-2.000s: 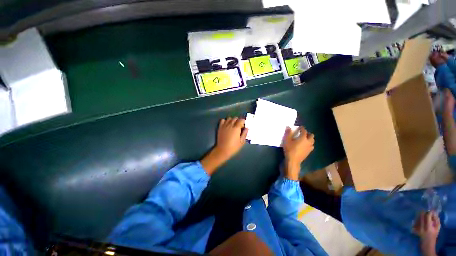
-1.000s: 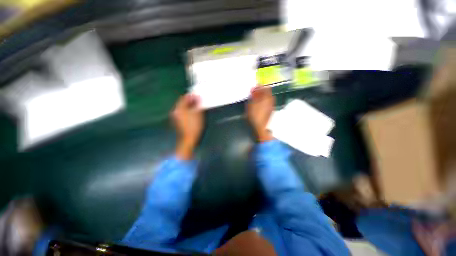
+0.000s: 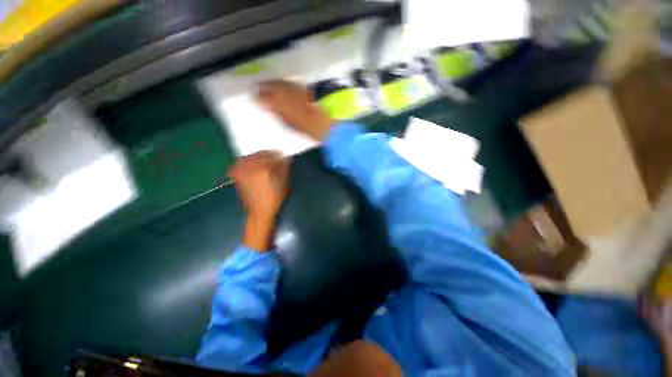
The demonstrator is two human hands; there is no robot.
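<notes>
A white card insert point(image 3: 258, 132) lies over the inside of the leftmost box of the row, whose raised lid point(image 3: 228, 79) has a lime-green mark. My right hand point(image 3: 296, 109) reaches across the card, fingers on its upper part. My left hand point(image 3: 261, 179) is at the card's front edge, fingers bent; blur hides whether it grips. A loose stack of inserts point(image 3: 442, 151) lies on the bench to the right of my right sleeve.
Uncovered boxes with lime-green packets point(image 3: 345, 103) stand to the right in the row. White sheets point(image 3: 464, 20) overhang them. White boxes point(image 3: 74, 199) stand at left on the belt. A large brown carton point(image 3: 586, 162) is at right. Another person's blue clothing point(image 3: 608, 335) shows lower right.
The card has gone down into the box. My right hand has moved left across it; my left hand is at its front edge. The view has turned, and the row sits further left.
</notes>
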